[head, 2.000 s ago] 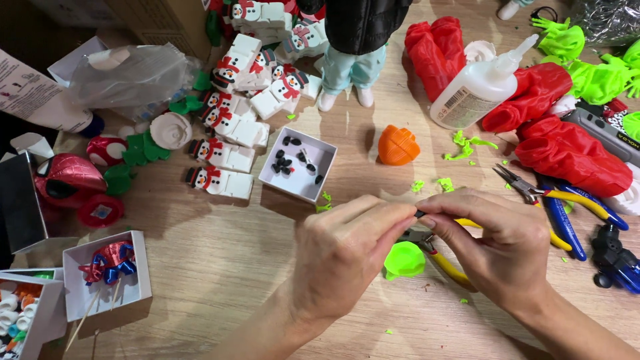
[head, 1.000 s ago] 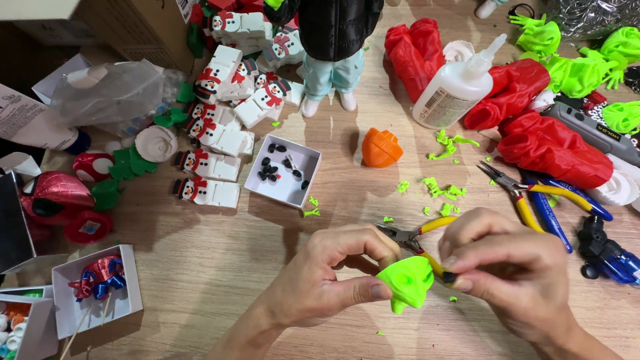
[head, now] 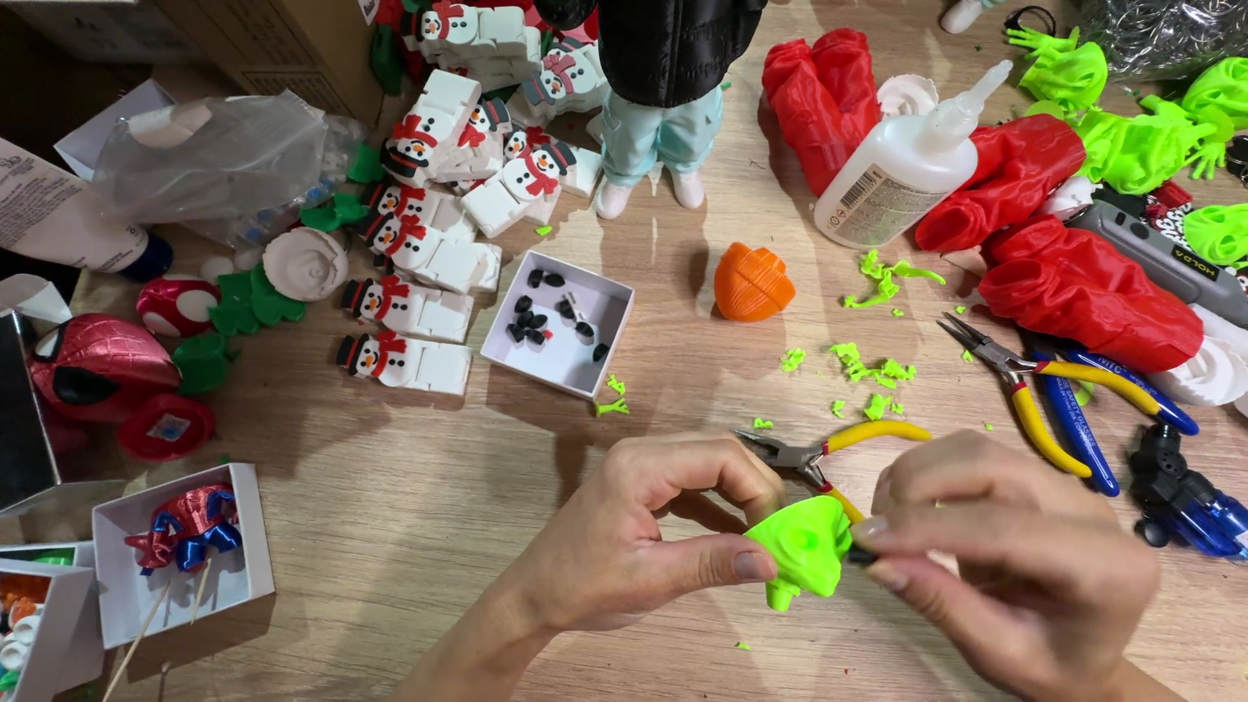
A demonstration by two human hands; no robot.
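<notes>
My left hand (head: pixel 673 531) pinches a bright green plastic piece (head: pixel 804 548) between thumb and fingers, near the lower middle. Close against its right side, my right hand (head: pixel 1004 565) holds a small black part (head: pixel 861 555) at its fingertips; the fingers hide most of it. Whether the black part touches the green piece I cannot tell. Behind the hands lie pliers with yellow handles (head: pixel 799 456), partly covered by the green piece and my right hand. Similar small black parts sit in a white box (head: pixel 559 370), up and left of my hands.
Green plastic scraps (head: pixel 873 370) and an orange ribbed piece (head: pixel 754 282) lie beyond my hands. Snowman figures (head: pixel 419 363) are piled left, beside a standing figure in a black jacket (head: pixel 668 58). A glue bottle (head: pixel 882 185), red pieces (head: pixel 1087 292) and more pliers (head: pixel 1038 375) are at right.
The green piece lay on the table two seconds ago; my left hand now holds it. My right hand has come in close to its right side with the black part.
</notes>
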